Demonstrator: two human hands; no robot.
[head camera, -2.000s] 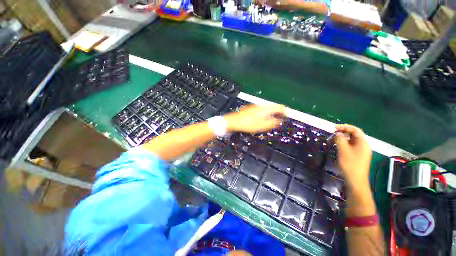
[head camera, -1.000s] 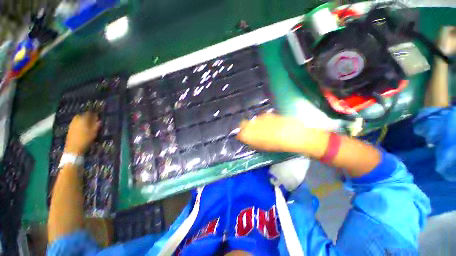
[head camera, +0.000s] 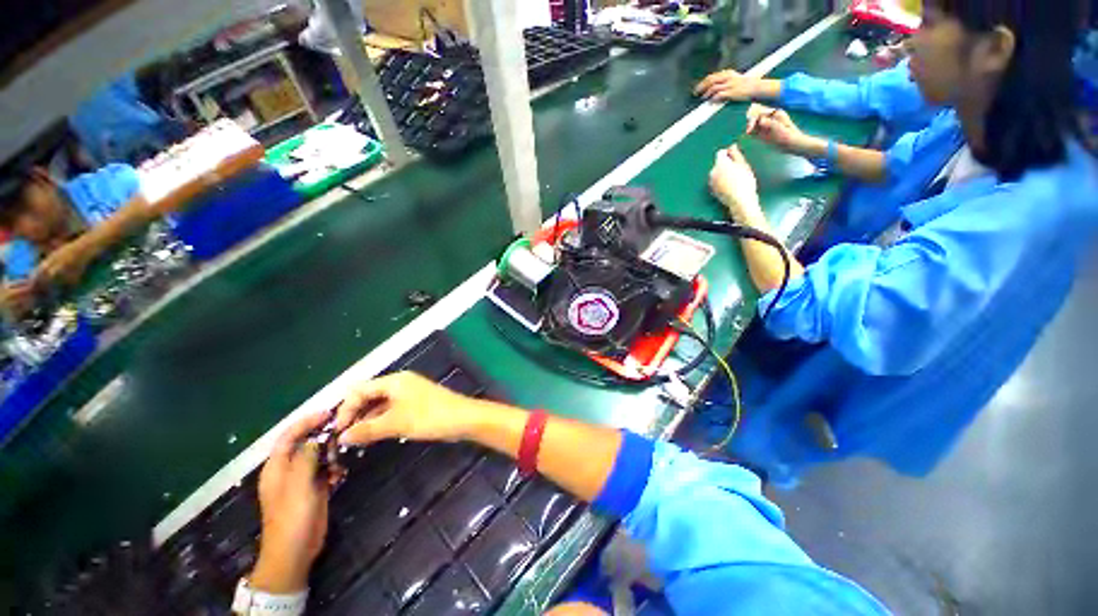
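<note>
My left hand (head camera: 293, 499) is raised over the centre tray and holds a small dark unit (head camera: 325, 448) with metallic glints between its fingers. My right hand (head camera: 403, 409) meets it from the right, its fingertips at the unit; whether it pinches a tiny part is too small to tell. The centre tray (head camera: 464, 529), a glossy black grid with large square cells, lies under both hands. Its left part is hidden by my left hand and cut off by the lower edge.
A black fan (head camera: 594, 315) with red base and black cables stands right of the tray, beside a solder reel (head camera: 526, 267). A white strip (head camera: 247, 463) borders the green belt (head camera: 277, 325). A small dark piece (head camera: 419, 298) lies on the belt. People in blue sit at right and far left.
The view has swung to the right. My left hand has left the left tray and my right hand has left the centre tray's cells; they now meet at a small dark unit.
</note>
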